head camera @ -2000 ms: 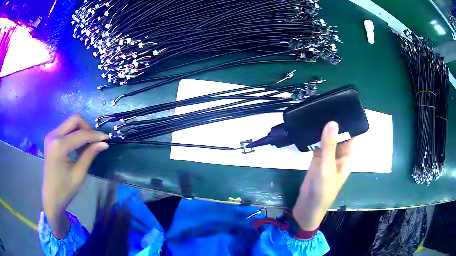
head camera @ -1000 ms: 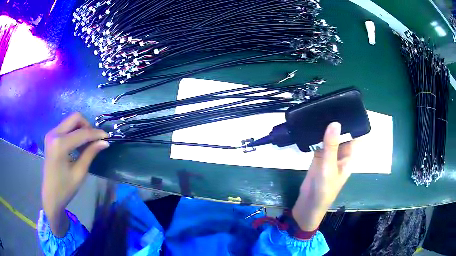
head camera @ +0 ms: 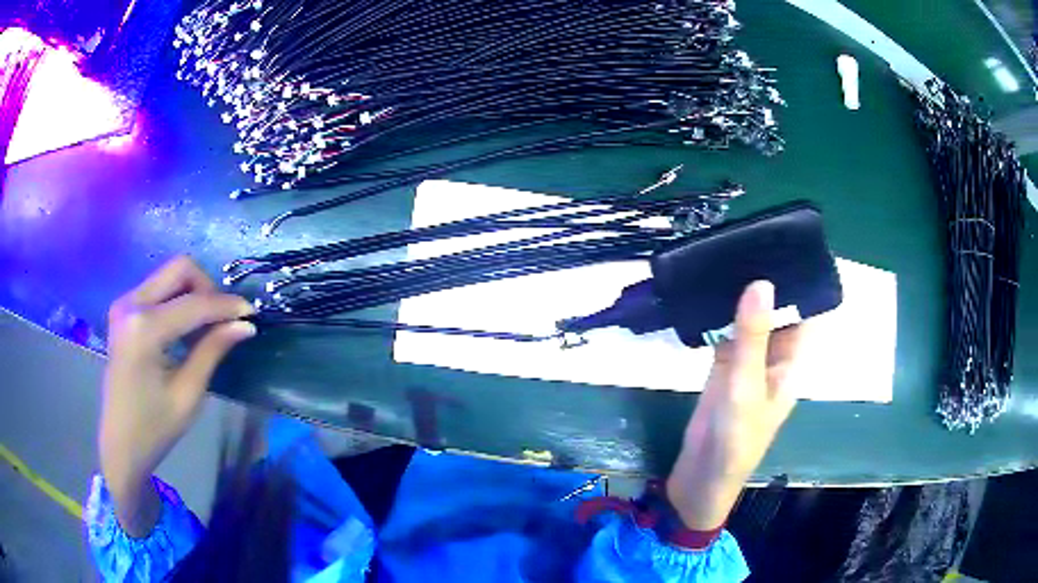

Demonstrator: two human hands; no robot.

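My left hand (head camera: 171, 347) pinches the left end of a thin black cable (head camera: 433, 331) between thumb and fingertips. The cable runs right across the white sheet (head camera: 489, 353) to a small silvery connector (head camera: 571, 335). My right hand (head camera: 740, 399) holds a flat black glue bottle (head camera: 746, 268) with its tapered nozzle (head camera: 615, 313) pointing left, the tip at the connector. Whether tip and connector touch is too small to tell. Several loose cables (head camera: 455, 265) lie just behind, over the sheet, their right ends partly beside the bottle.
A wide black cable pile (head camera: 489, 68) lies behind the sheet. A tied cable bundle (head camera: 973, 251) is at far right. A small white piece (head camera: 848, 82) lies at the back right. A violet-white glow (head camera: 63, 103) is at far left. The green bench's front edge (head camera: 455, 451) is near me.
The nozzle tip has shifted very slightly at the connector. The whole view has moved a little. Both hands keep their grips.
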